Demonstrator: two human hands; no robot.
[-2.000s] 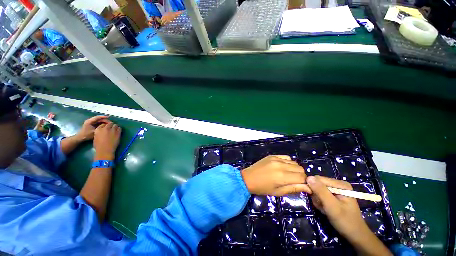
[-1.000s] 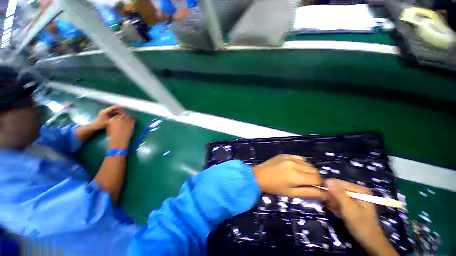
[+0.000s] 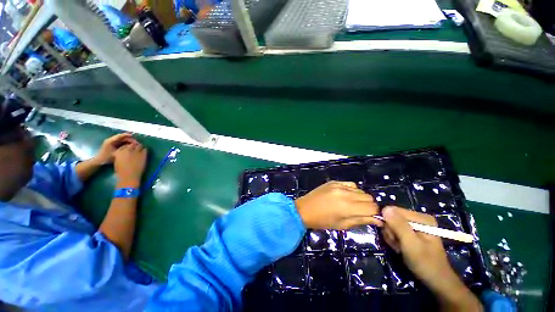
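Note:
A black shiny blister tray [image 3: 322, 271] with square pockets lies under both hands, with tiny white bits in several pockets. My right hand [image 3: 414, 241] holds a flat pale stick [image 3: 443, 232], whose wide end points right and whose narrow end reaches my left fingertips. My left hand [image 3: 338, 207] is closed, its fingertips meeting the right ones over the tray. Whatever small piece it may hold is hidden by the fingers. A heap of silvery metal parts [image 3: 505, 269] lies right of the tray, with white specks near it.
A green belt [image 3: 341, 97] runs behind a white rail [image 3: 274, 151]. A slanted metal post [image 3: 134, 76] stands at left. A person in a blue smock [image 3: 67, 244] works at left near a thin blue stick [image 3: 159, 167]. Clear trays [image 3: 307, 23], papers [image 3: 392, 13] and a tape roll [image 3: 517, 26] lie beyond.
The whole view shifts slightly and is sharp again after the blurred frame. Both hands stay together over the tray, with the pale stick still in my right hand.

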